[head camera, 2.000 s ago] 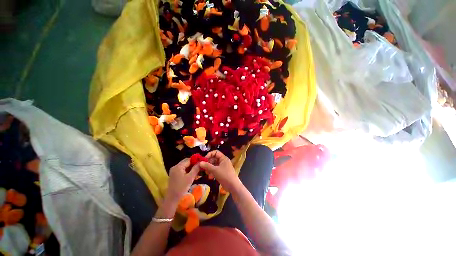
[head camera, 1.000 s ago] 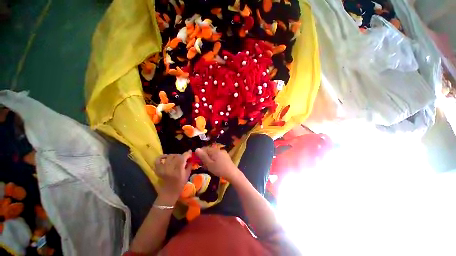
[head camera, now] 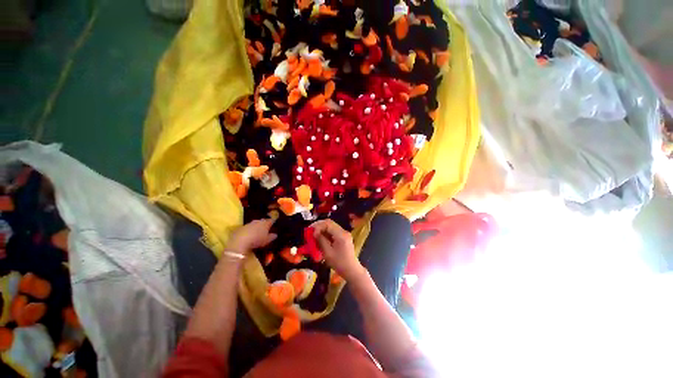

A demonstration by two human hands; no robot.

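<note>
My right hand (head camera: 333, 247) holds a small red accessory (head camera: 311, 245) in its fingertips, with a white dot near its lower left. My left hand (head camera: 252, 235) is at the left inner edge of the yellow sack, over the dark toys; its fingertips are small and partly hidden, so I cannot tell whether they grip anything. A pile of red accessories (head camera: 354, 144) with white dots lies in front of both hands on black plush toys with orange and white parts (head camera: 302, 199).
The open yellow woven sack (head camera: 195, 96) surrounds the toys. A white woven sack with toys (head camera: 118, 251) stands at left. A shiny white sack (head camera: 561, 111) is at upper right. A red bag or cloth (head camera: 443, 240) lies right of the knee, beside strong glare.
My hands were together at the red piece and are now apart. My left hand has moved away to the left; the red piece stays in my right fingertips. The whole view has shifted slightly.
</note>
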